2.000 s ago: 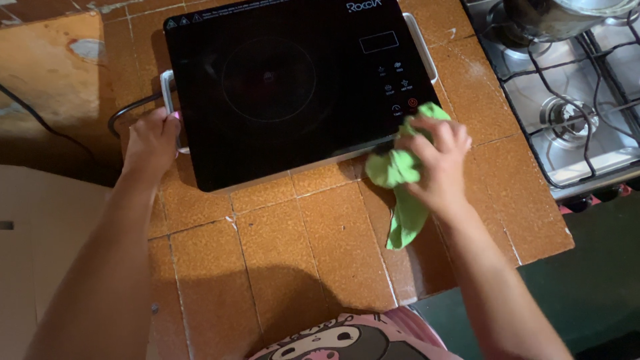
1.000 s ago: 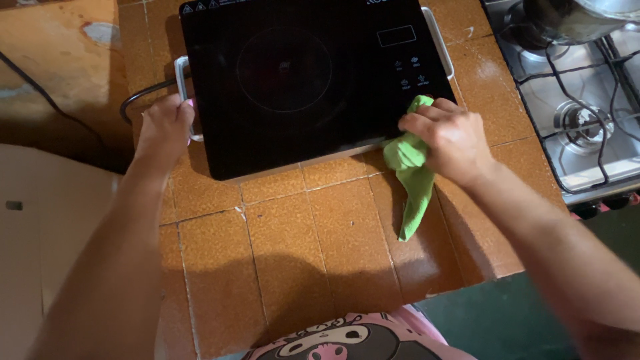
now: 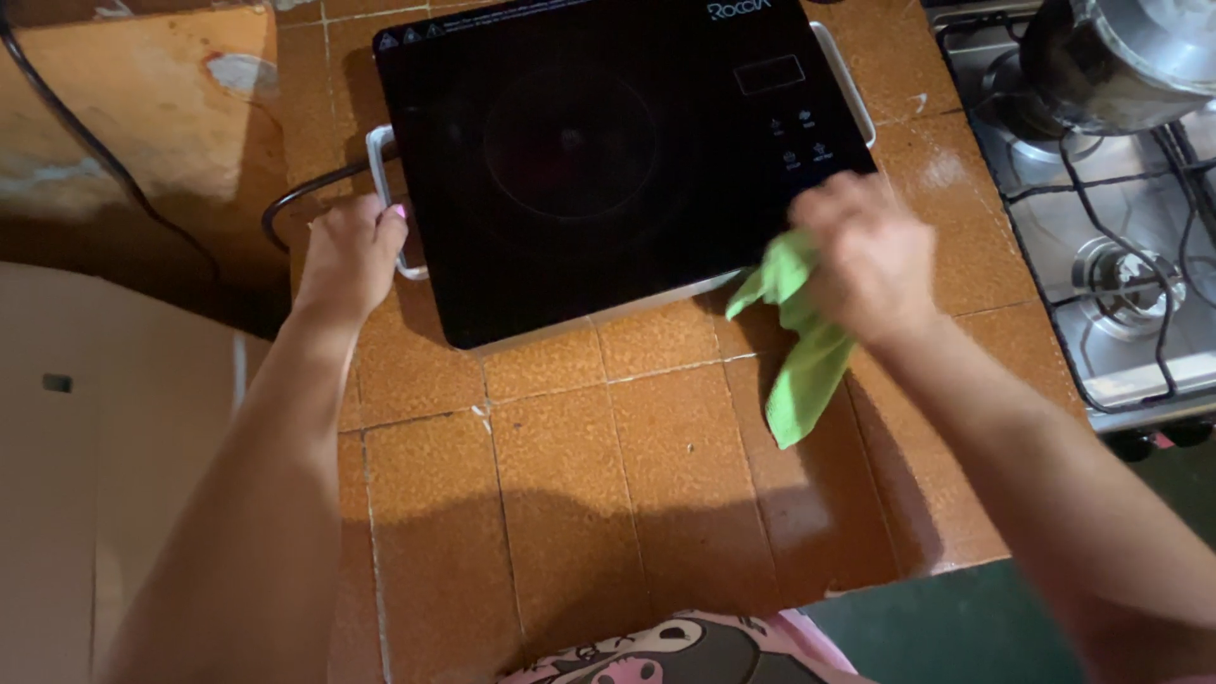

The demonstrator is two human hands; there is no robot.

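A black glass-topped Roccia electric cooktop lies at a slant on the orange tiled counter. My left hand is closed on the white side handle at its left, the thumb over the bar. At the near right corner, my right hand, blurred, holds a bunched green cloth. The cloth's loose end hangs toward me over the tiles. The hand covers that corner of the panel, and touch symbols show just beyond it. A second white handle sticks out on the right side.
Right of the counter stands a steel gas stove with black wire grates and a metal pot on its far burner. A black cord loops out behind the left handle. A pale appliance or cabinet is at the left.
My right hand still holds the green cloth and has shifted about the cooktop's near right corner. My left hand stays at the left handle.
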